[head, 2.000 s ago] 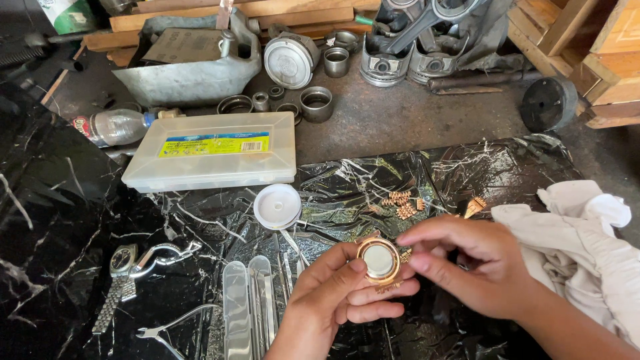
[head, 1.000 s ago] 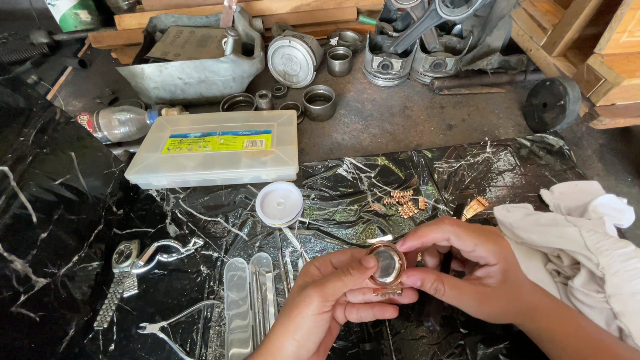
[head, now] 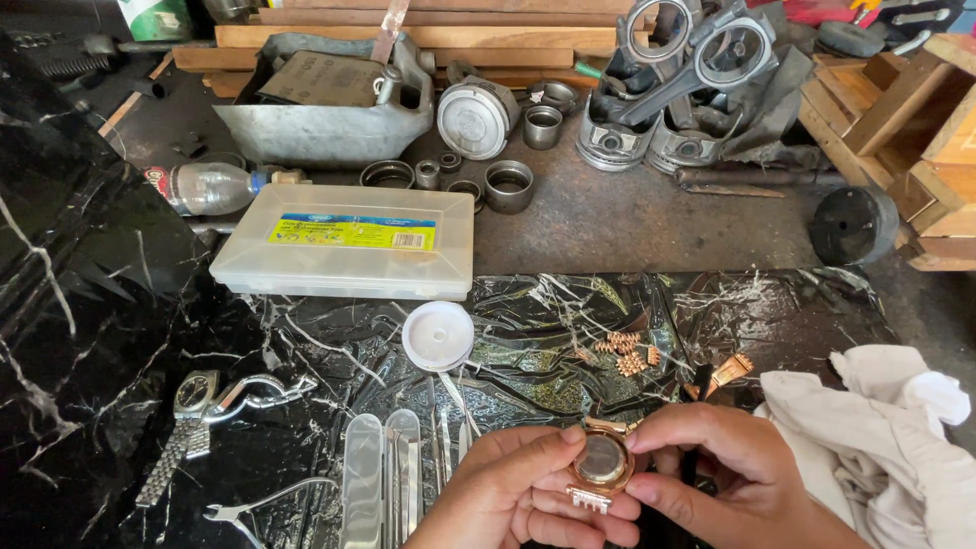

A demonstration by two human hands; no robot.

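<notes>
A round rose-gold watch case [head: 602,460] with a silver-coloured centre is held at the lower middle of the view. My left hand [head: 515,488] is closed around its left side and underside, thumb on the rim. The thumb and index finger of my right hand [head: 713,469] pinch the right edge. Short bracelet parts stick out at the top and bottom of the case. Several loose rose-gold bracelet links [head: 629,354] lie beyond the hands, and a rose-gold clasp piece [head: 730,374] lies behind my right hand.
Left lie a steel watch [head: 195,393], nippers [head: 232,512] and slim tools in a clear case [head: 362,480]. A white round container [head: 438,336] and a plastic box [head: 351,263] stand ahead. Pistons [head: 619,141] are at the back, a white cloth [head: 846,427] at right.
The watch case has tilted between my hands, and its silver-coloured centre faces the view at a different angle. Both hands have stayed on it.
</notes>
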